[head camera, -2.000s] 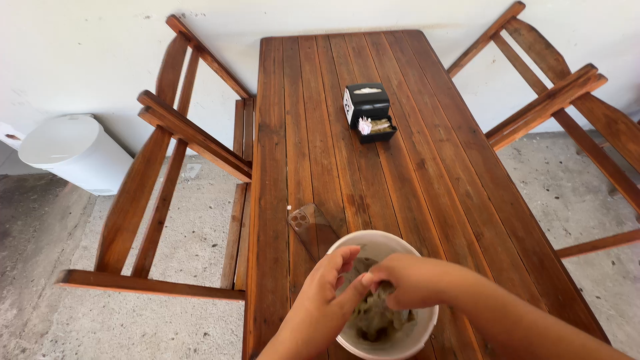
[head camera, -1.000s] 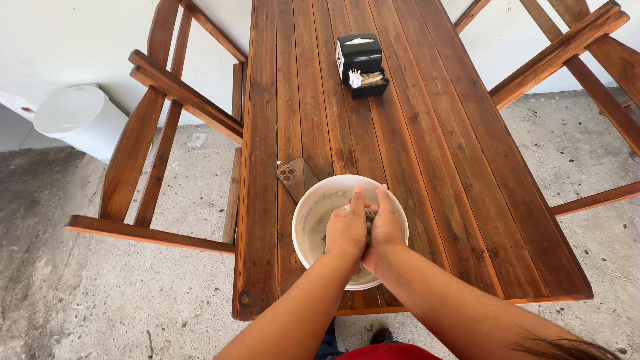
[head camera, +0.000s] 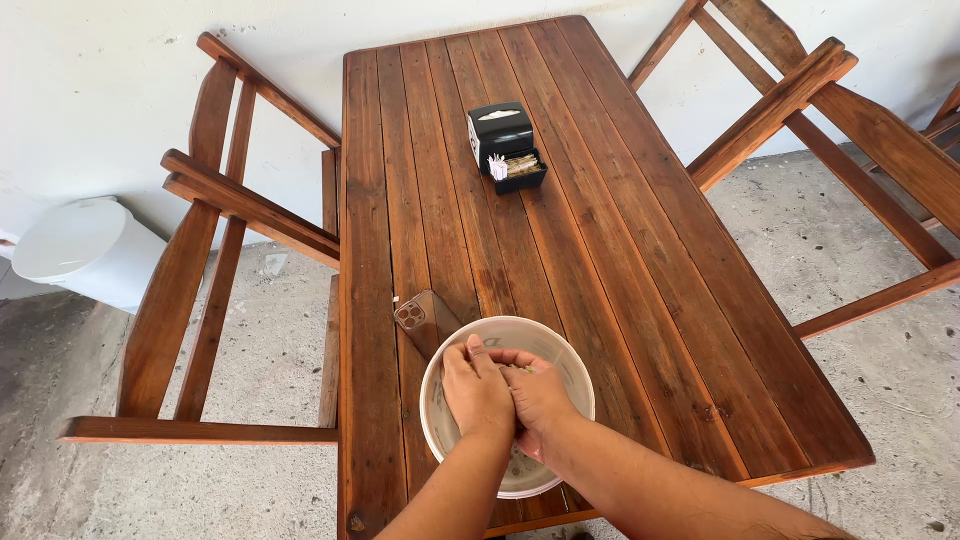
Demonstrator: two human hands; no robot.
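A round, pale plastic tub stands at the near edge of the slatted wooden table. Inside its rim, my left hand and my right hand are pressed together, cupped around a greenish, wet-looking mass that shows only between the fingers. What exactly the mass is, I cannot tell. Cloudy liquid or residue lies at the bottom of the tub, partly hidden by my wrists. A phone in a clear case lies lens side up against the tub's upper left side.
A black napkin dispenser with a tray of packets stands farther up the table. Wooden folding chairs flank it at left and right. A white lidded bin is by the wall at far left.
Two seconds ago my hands were apart over a greenish mass low in the tub; now they are clasped together around some of it. The view has shifted.
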